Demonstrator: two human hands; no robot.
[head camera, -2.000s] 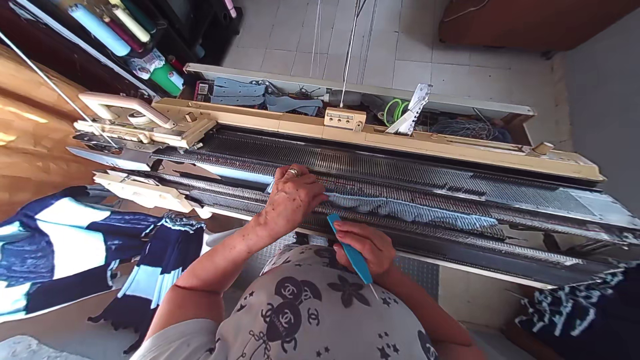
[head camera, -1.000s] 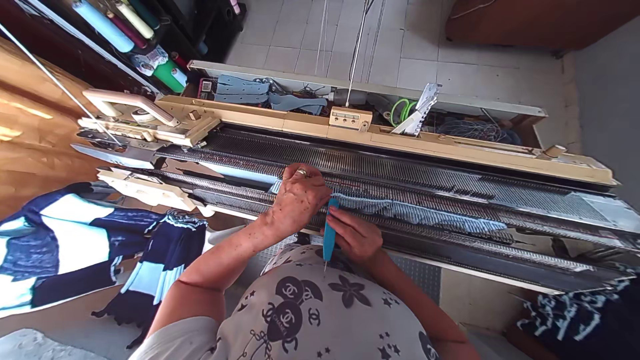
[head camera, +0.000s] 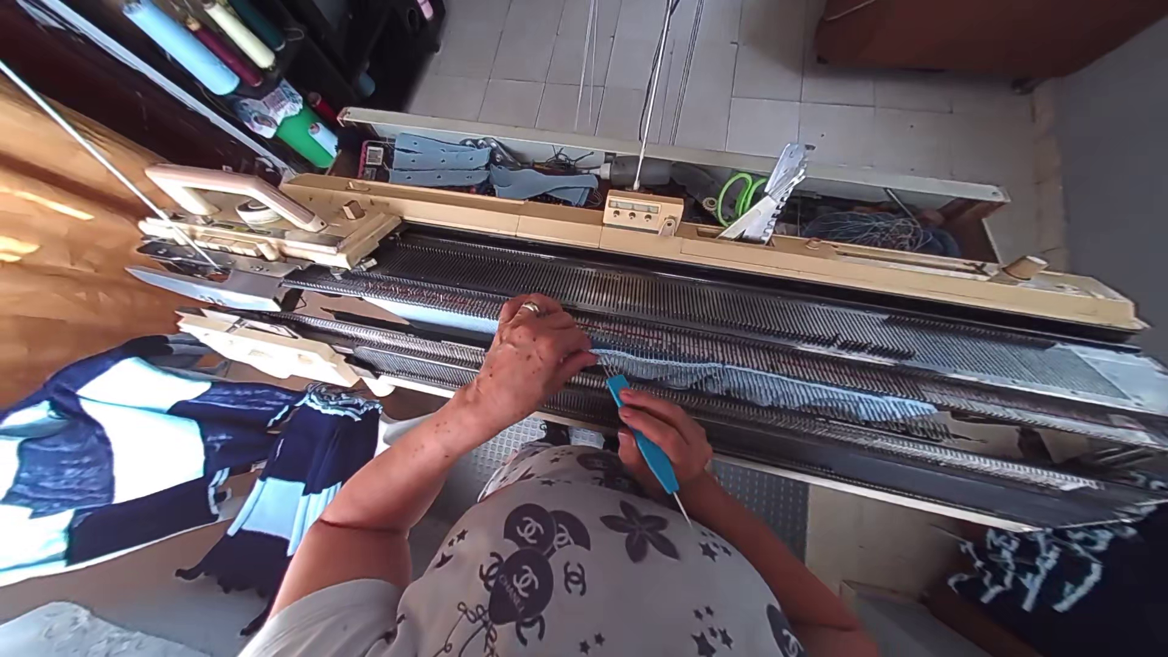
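Note:
A knitting machine's needle bed (head camera: 712, 297) runs across the view, with light blue knitting (head camera: 785, 388) hanging between its two beds. My left hand (head camera: 538, 351), wearing a ring, rests with bent fingers at the knitting's left end; whether it pinches yarn or the edge is hidden. Just right of it, my right hand (head camera: 666, 433) grips a blue-handled latch tool (head camera: 646, 438). One thin metal end points at the stitches by my left fingertips, and the other points down toward my shirt.
The beige carriage (head camera: 274, 219) sits at the machine's left end, with a second carriage (head camera: 269, 347) below it. Behind, a trough (head camera: 438, 132) holds tools and green-handled scissors (head camera: 739, 196). Yarn cones (head camera: 187, 46) stand upper left; striped knitwear (head camera: 146, 401) lies left.
The blue tool has turned in my right hand, from near upright a second ago to slanting, its upper end toward my left fingers. My left hand stays near the same part of the bed.

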